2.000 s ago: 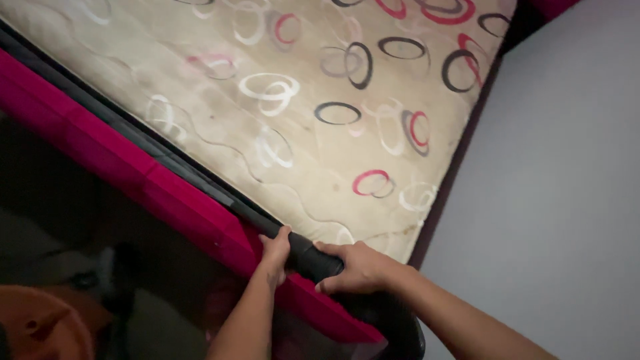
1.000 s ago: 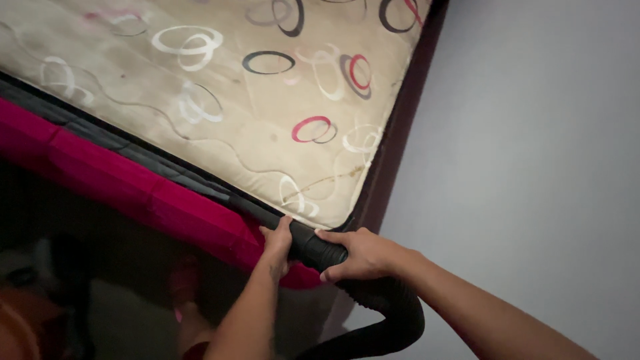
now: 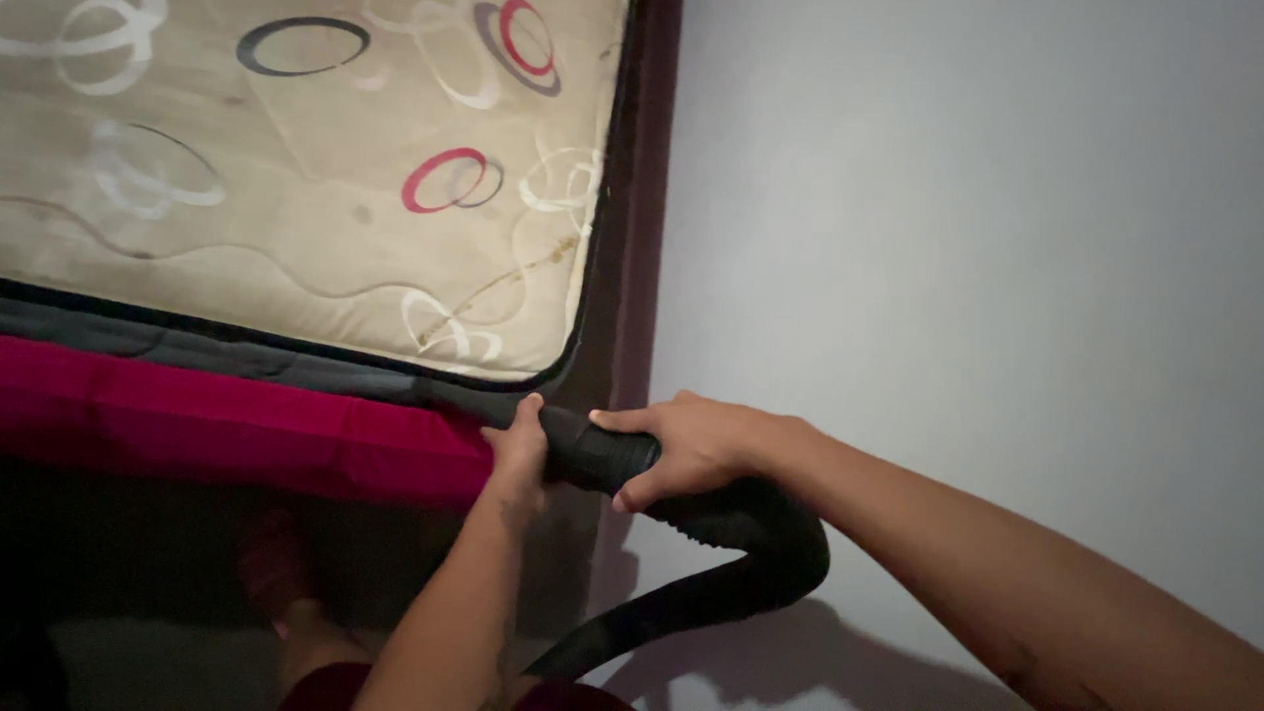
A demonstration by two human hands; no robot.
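Note:
A beige mattress (image 3: 326, 227) with printed rings and dark piping fills the upper left, its corner just above my hands. My left hand (image 3: 520, 449) grips the black vacuum-type hose end (image 3: 583, 444) beside that corner. Around the hose's ribbed cuff, to the right, my right hand (image 3: 691, 449) is closed. From there the black corrugated hose (image 3: 780, 553) bends back and runs down to the lower middle. The far end of the black tube, by the mattress edge and the bright pink bed side (image 3: 247, 425), is partly hidden by my left hand.
A pale wall (image 3: 938, 247) takes up the right side, with a dark reddish strip (image 3: 647, 217) between it and the mattress. A grey fabric band (image 3: 197, 346) runs along the mattress side. One foot (image 3: 281, 563) stands on the dark floor below the bed.
The view has shifted toward the mattress corner and the wall. Both hands remain on the black tube, which is now beside the corner. More of the bent hose shows than two seconds ago.

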